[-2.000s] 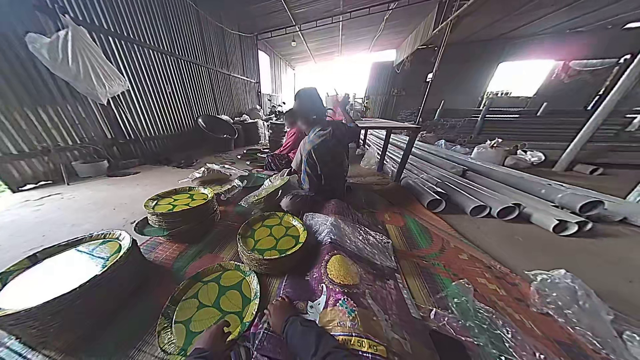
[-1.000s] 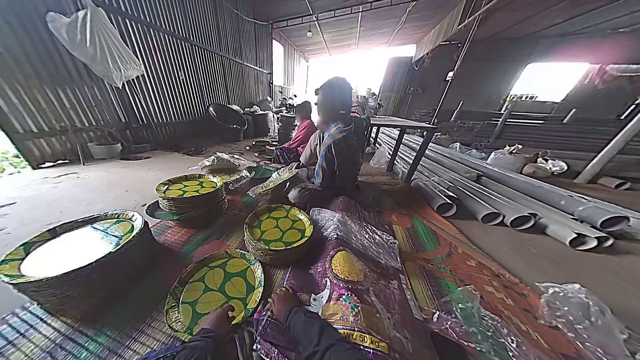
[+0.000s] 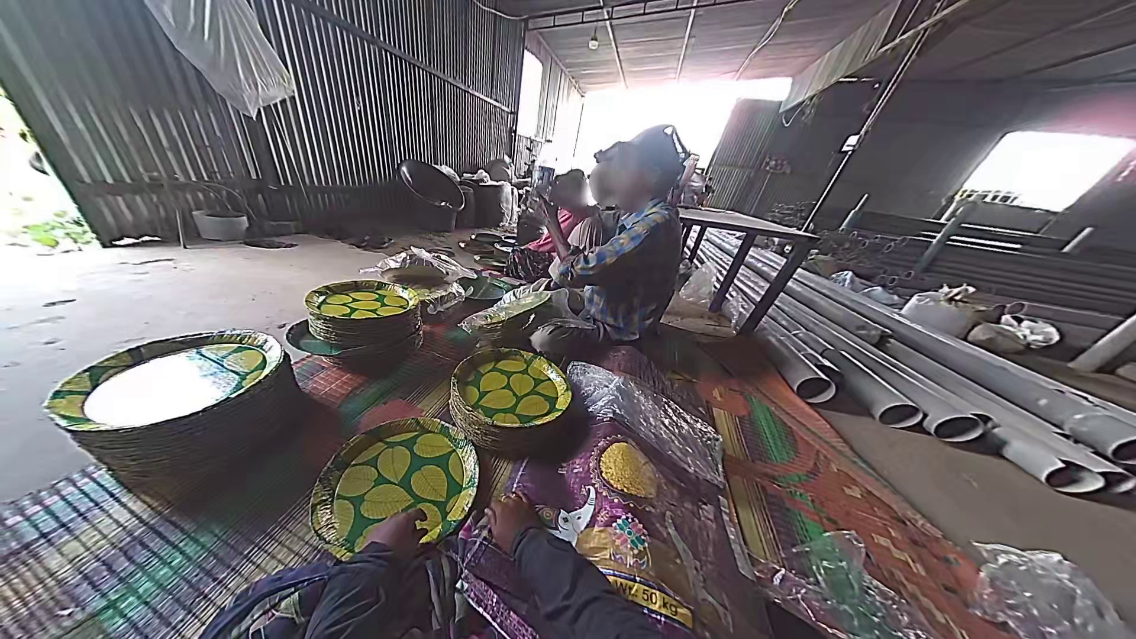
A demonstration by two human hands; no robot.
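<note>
A round green plate with a yellow leaf pattern (image 3: 390,475) lies in front of me, tilted slightly. My left hand (image 3: 399,532) rests on its near edge; whether the fingers grip the rim is unclear. Just right of the plate, my right hand (image 3: 512,522) is low over a purple printed sack (image 3: 657,515), its fingers curled, and I cannot tell what they hold. Beyond the plate stands a short stack of like plates (image 3: 510,399). A taller, wider stack (image 3: 164,390) is at the left, and another stack (image 3: 362,311) sits farther back.
Clear plastic film (image 3: 652,417) lies on the sack, with crumpled plastic (image 3: 1043,595) at the lower right. A person (image 3: 635,257) sits ahead on the woven mat (image 3: 373,390), another beyond. Grey pipes (image 3: 941,413) and a table (image 3: 754,222) are at the right.
The seated person ahead is more upright and has an arm raised. My hands stay near the same plate and sack. The view has shifted slightly.
</note>
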